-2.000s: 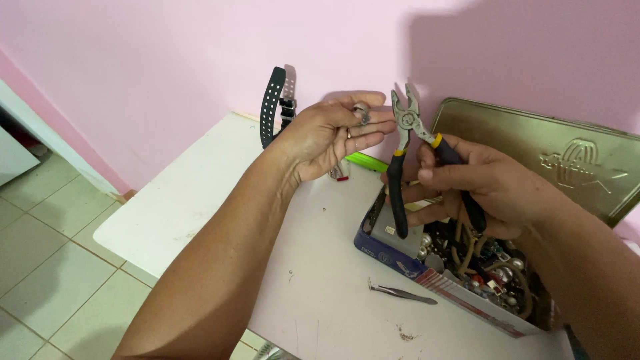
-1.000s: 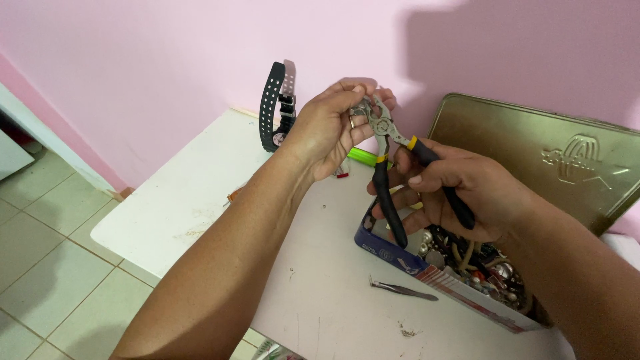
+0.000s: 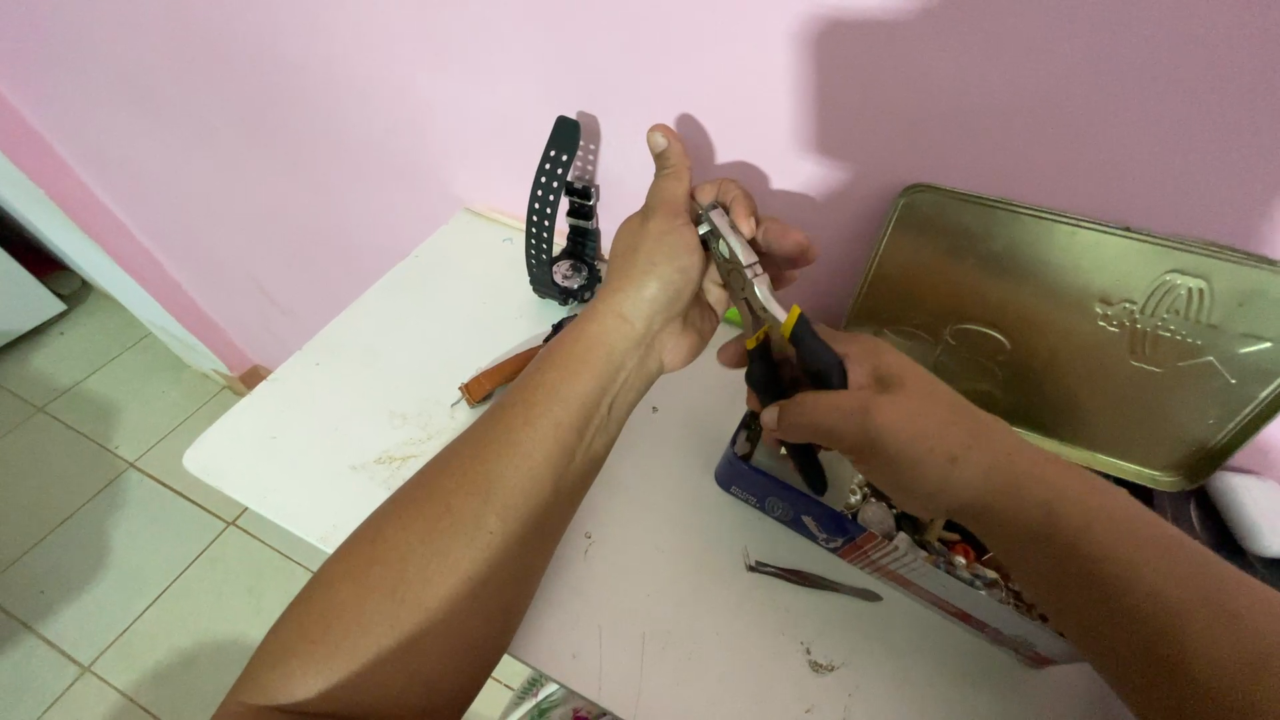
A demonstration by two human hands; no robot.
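My right hand [image 3: 850, 400] grips the black handles of combination pliers [image 3: 745, 270] with yellow bands. Their metal jaws point up and left and look nearly closed at my left hand's fingers. My left hand [image 3: 670, 260] has its thumb raised and its other fingers curled around a small metal piece [image 3: 705, 225] at the jaws, mostly hidden. Below my right hand stands a blue tin box [image 3: 780, 510] holding beads and jewellery pieces [image 3: 960, 555]. Metal tweezers [image 3: 815, 582] lie on the white table in front of the box.
A black watch with a perforated strap [image 3: 545, 215] stands against the pink wall. A brown leather strap [image 3: 500, 375] lies by my left forearm on the white table [image 3: 330, 430]. The tin's gold lid [image 3: 1060, 330] leans at the back right. Something green shows behind my hands.
The pliers, held apart from my left hand with jaws open two seconds ago, have come to its fingers, and their handles have closed together. My left thumb has lifted away from the small piece.
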